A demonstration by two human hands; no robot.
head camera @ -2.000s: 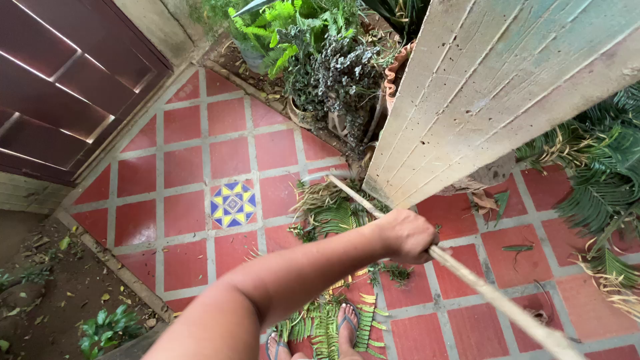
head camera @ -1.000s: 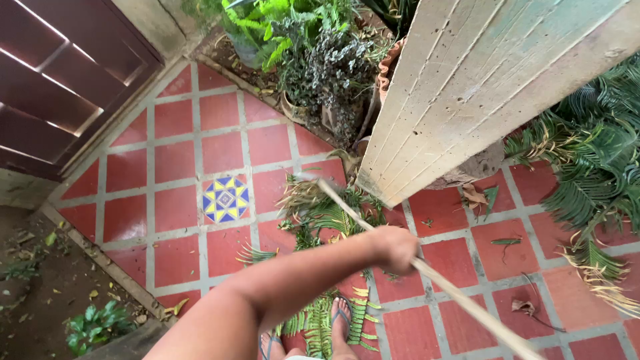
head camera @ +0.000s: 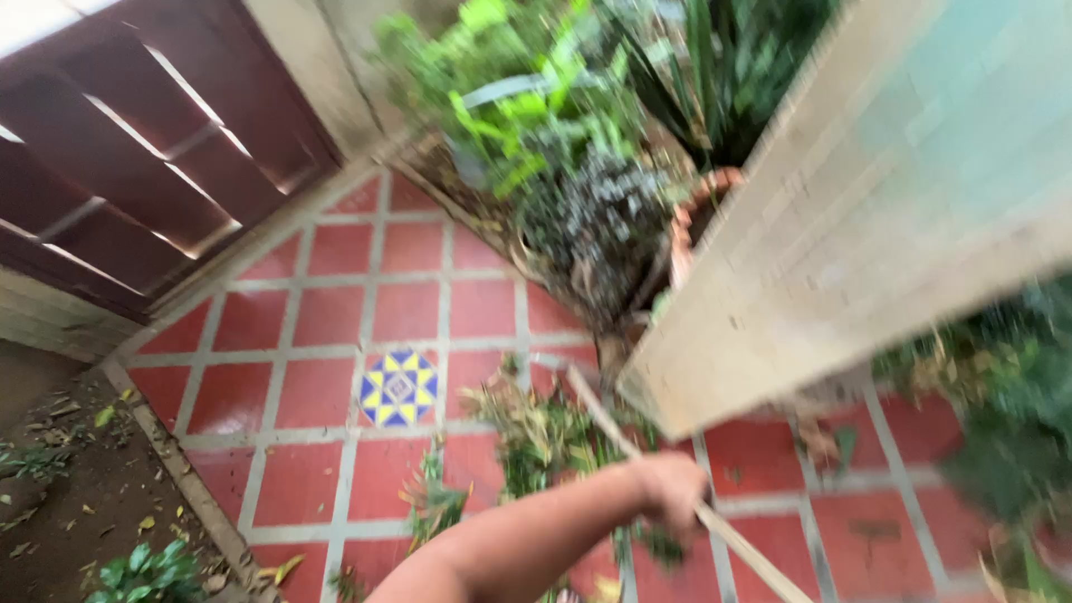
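Observation:
My left hand, on the arm that enters from the bottom edge and crosses to the right, is closed around a long wooden pole. The pole slants from the lower right up to the floor near the post's foot. At its far end a small pale head rests on or just above the red tiles, too blurred to identify. Beside that end lies a heap of cut green and dry brown fronds, partly behind my forearm. A smaller tuft of leaves is left of the heap. My right hand is out of view.
A thick pale post stands close on the right. Potted plants and a terracotta pot line the back edge. A dark red gate is upper left, a soil bed lower left. More foliage is at right.
The view has shifted, and my feet, seen earlier at the bottom, are now almost wholly out of frame. My left hand stays closed on the pole. The pole's far end is now past the frond heap's upper edge.

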